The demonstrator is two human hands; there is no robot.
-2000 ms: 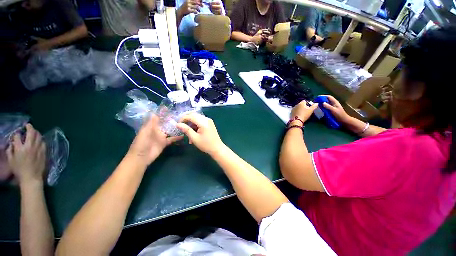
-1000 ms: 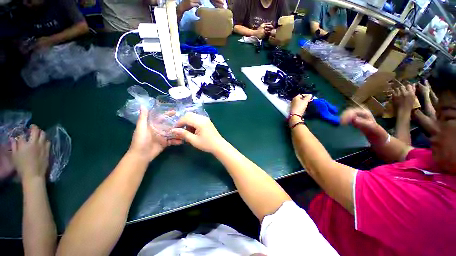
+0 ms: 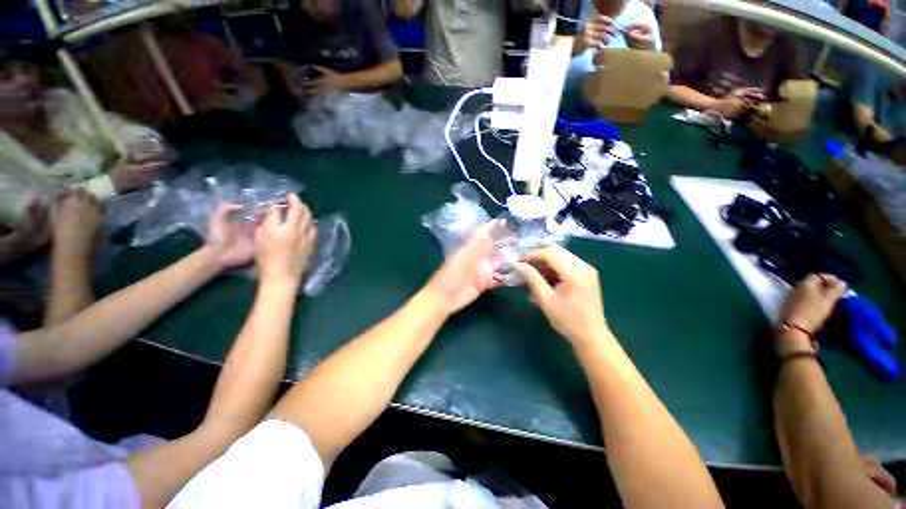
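Note:
My left hand [image 3: 469, 266] is palm up with a clear plastic piece [image 3: 507, 266] on its fingers, just in front of the white post. My right hand [image 3: 564, 288] pinches the right side of the same clear piece. Its outline is faint, so I cannot tell its exact shape. A crinkled clear bag [image 3: 459, 221] lies on the dark green table [image 3: 477, 353] just beyond my left hand. More clear film shows behind my fingers, beside the white round base [image 3: 527, 207].
A white post with sockets [image 3: 537, 114] and white cords stands beyond my hands. Black adapters [image 3: 601, 211] lie on white boards to the right. A neighbour's hands [image 3: 283, 239] handle clear bags at left. Another person's arm [image 3: 810, 398] and a blue cloth [image 3: 869, 333] are at right.
The view has swung left, so the scene sits further right and the left neighbours show more. My hands stay together at the clear piece near the post.

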